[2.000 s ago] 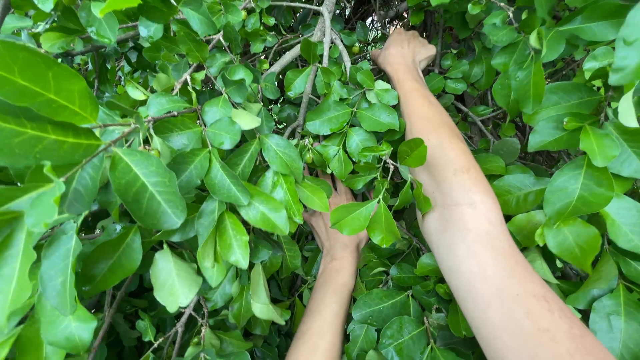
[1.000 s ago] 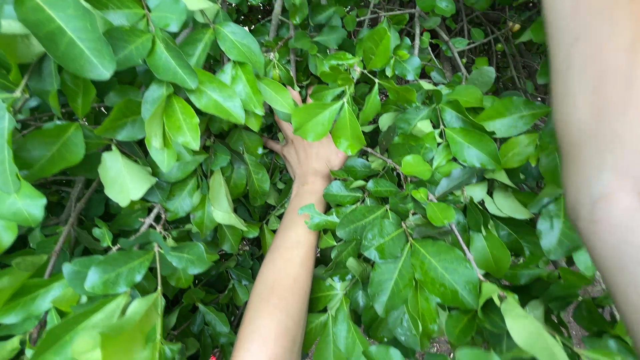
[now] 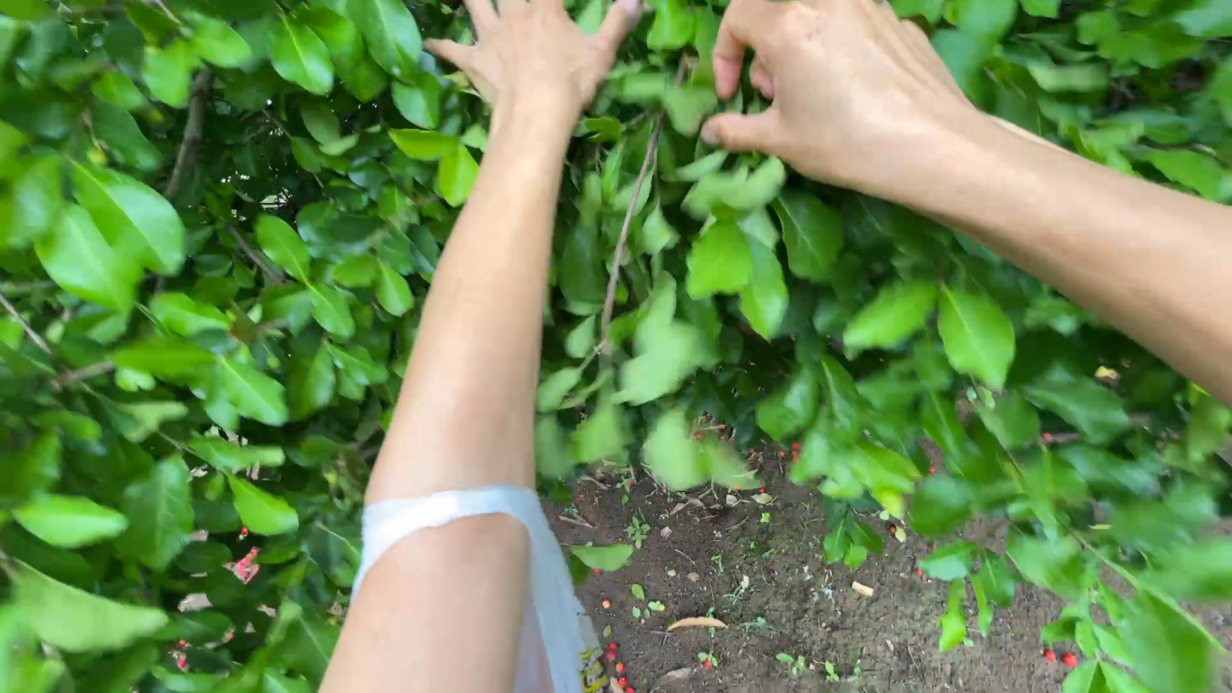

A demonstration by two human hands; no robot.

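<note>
My left hand (image 3: 539,48) is spread with its back toward me, against the foliage at the top edge; nothing shows in it. A white plastic bag (image 3: 553,577) hangs by its handle from my left forearm, with red fruits and printing low on it. At the upper right, my right hand (image 3: 818,87) is bent, thumb and forefinger apart, beside blurred green leaves (image 3: 736,188). Its other fingers are partly cut off by the frame, so whether they hold anything is hidden. A thin brown branch (image 3: 630,217) runs down between both hands.
Dense leafy branches (image 3: 241,385) fill the left side, and more leaves hang at the right (image 3: 977,332). Below lies bare brown soil (image 3: 760,597) with scattered small red fruits (image 3: 1068,659), dry leaves and tiny weeds.
The view has tilted down to show the ground and the bag. My right hand, in the upper branches two seconds ago and out of view one second ago, is now near my left hand.
</note>
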